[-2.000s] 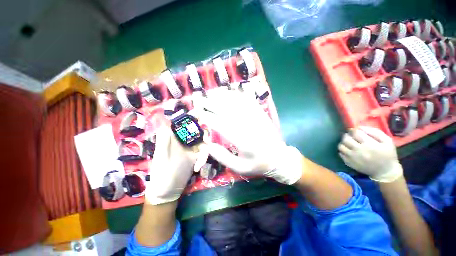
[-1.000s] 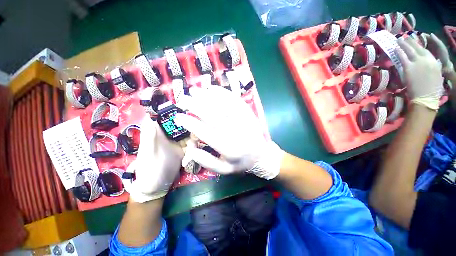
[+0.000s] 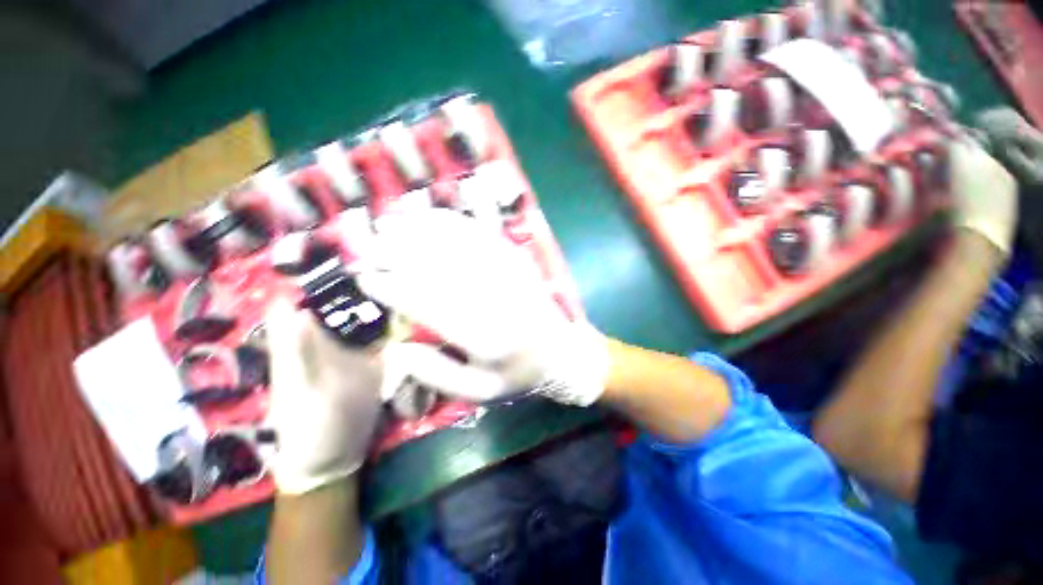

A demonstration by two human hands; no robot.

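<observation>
A smartwatch (image 3: 347, 313) with a dark case and white marks on its lit screen is held above the near pink-red tray (image 3: 528, 189). My gloved left hand (image 3: 320, 394) holds it from the left and below. My gloved right hand (image 3: 475, 303) is at the watch's right side, its fingers by the case; blur hides whether they grip it. Other watches with looped pale straps (image 3: 400, 152) sit in the tray around my hands. A white paper sheet (image 3: 135, 394) lies on the tray's left side.
A second pink-red tray (image 3: 652, 189) of watches, with a white sheet (image 3: 833, 91) on it, is at the right; another person's gloved hand (image 3: 984, 194) is at its right edge. A tan board (image 3: 194, 171), orange slats (image 3: 69, 389) and clear film (image 3: 572, 25) lie around.
The watch screen has changed from green-and-white to white marks. The camera view has shifted, moving the trays left in the picture. The neighbour's hand has moved to the far tray's right edge.
</observation>
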